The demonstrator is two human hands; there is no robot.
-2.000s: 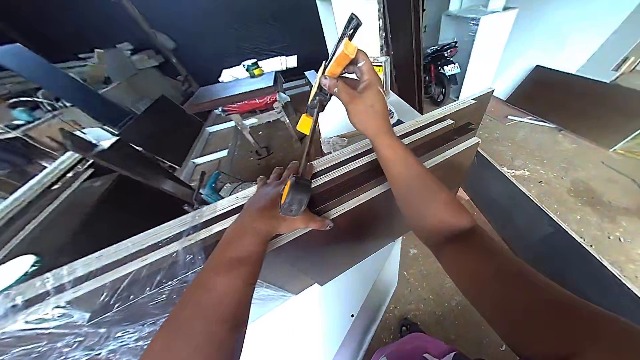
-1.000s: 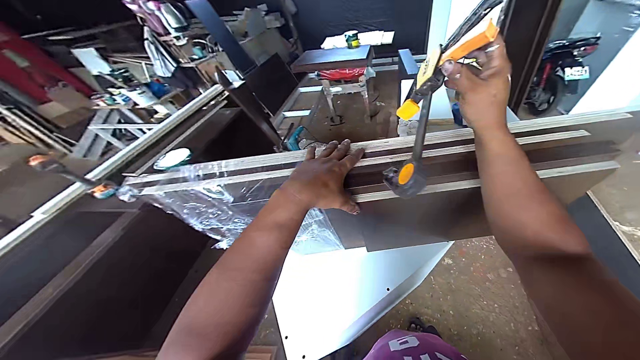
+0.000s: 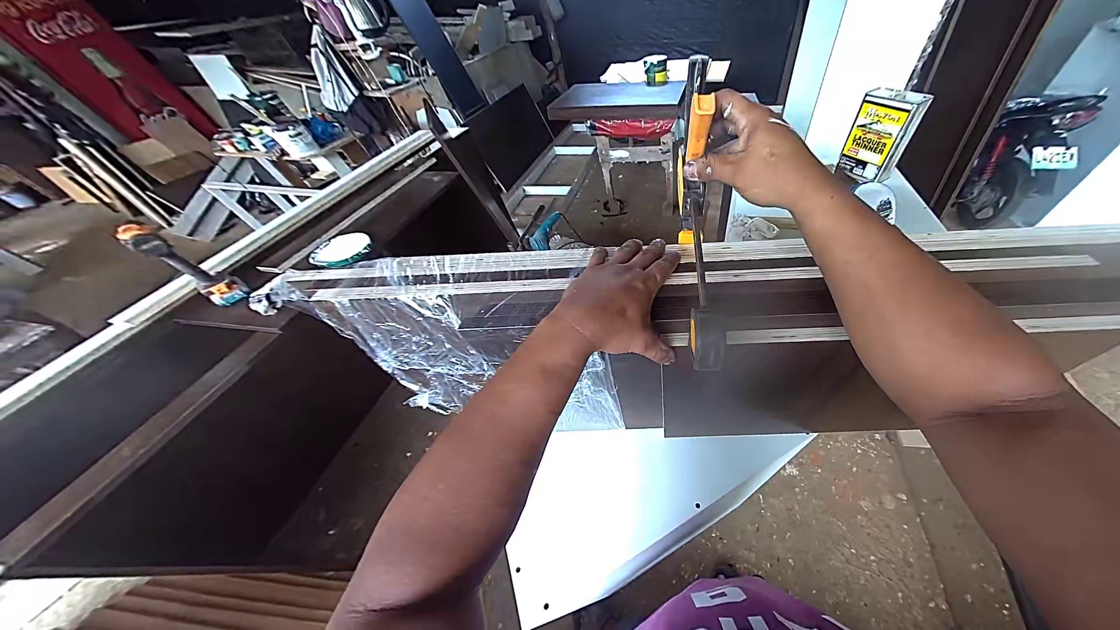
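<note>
Several dark panels with pale plywood edges (image 3: 770, 336) stand on edge side by side before me. My left hand (image 3: 619, 297) lies across their top edges, fingers spread, holding the stack from above. A bar clamp (image 3: 696, 219) with black and orange parts hangs upright over the stack just right of that hand. My right hand (image 3: 752, 149) grips the clamp's orange handle at the top. The lower black pad (image 3: 707, 339) is at the near panel's face; whether it presses there cannot be told. Clear plastic wrap (image 3: 411, 332) covers the stack's left part.
A cordless drill (image 3: 188, 267) lies on the dark cabinet frame at left, near a round lid (image 3: 341, 249). A lacquer thinner can (image 3: 882, 136) stands beyond the stack at right. Below is a white panel (image 3: 630, 516). A teal power tool (image 3: 547, 232) lies behind the stack.
The clamp, slanted to the right one second ago, now stands nearly upright, with my right hand still on it. My left hand stays on the stack. The view has turned left since two seconds ago.
</note>
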